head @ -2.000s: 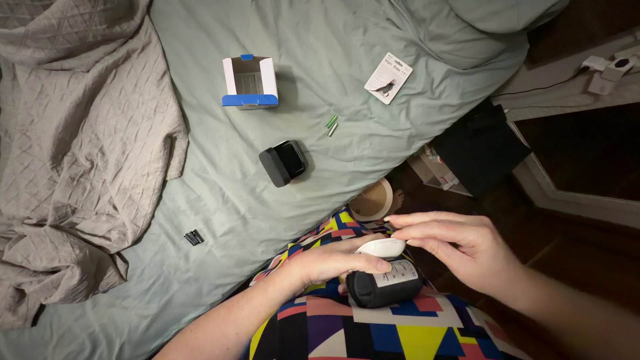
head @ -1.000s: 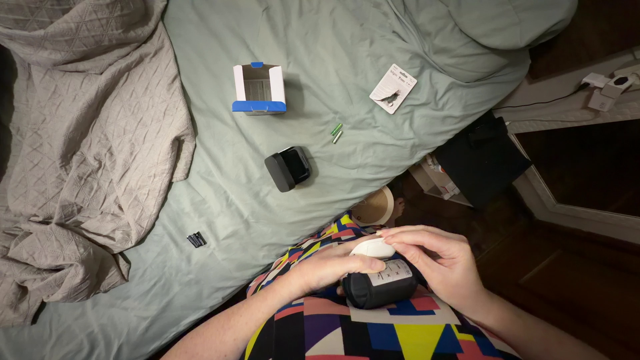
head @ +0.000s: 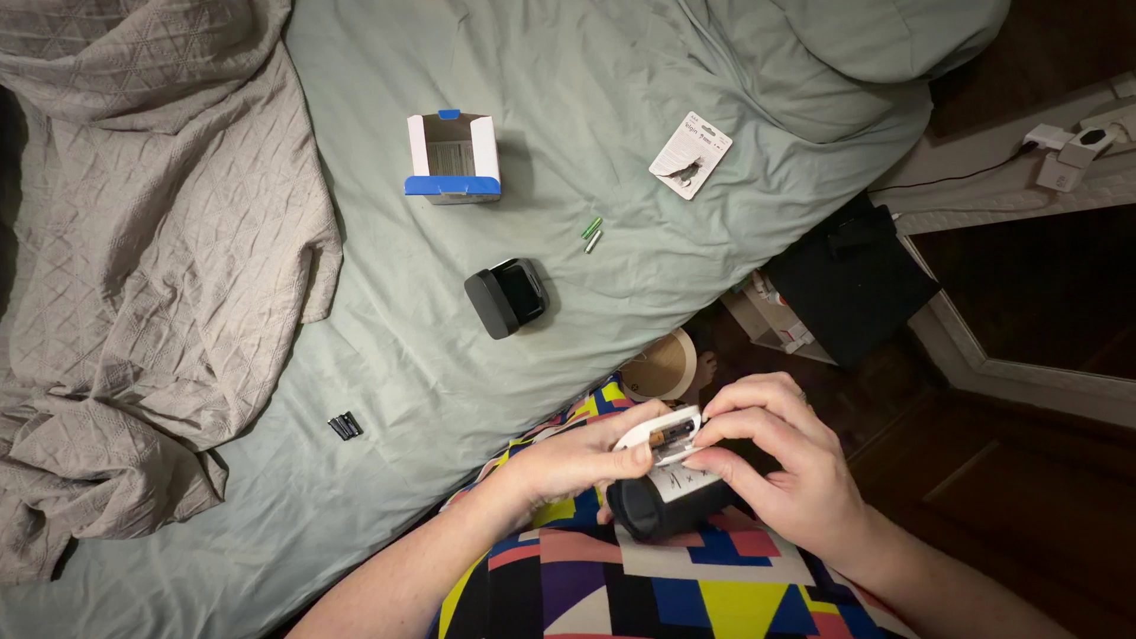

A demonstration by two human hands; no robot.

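Note:
My left hand grips a small white device by its edge, thumb in front. The device's battery compartment faces up, and a battery with a copper-coloured end lies in it. My right hand has its fingertips at the device's right edge; whether they pinch anything is hidden. Under both hands a black cylindrical case with a white label rests on the patterned fabric over my lap. Two green and silver batteries lie on the bed beyond, and several black batteries lie to the left.
On the green sheet stand an opened blue and white box and an open black case. A torn blister card lies at the upper right, a grey blanket at the left. Past the bed's edge are a round lidded container and plugs.
The white device has turned, so its open compartment with a battery now shows. My right-hand fingers have shifted from its top to its right edge.

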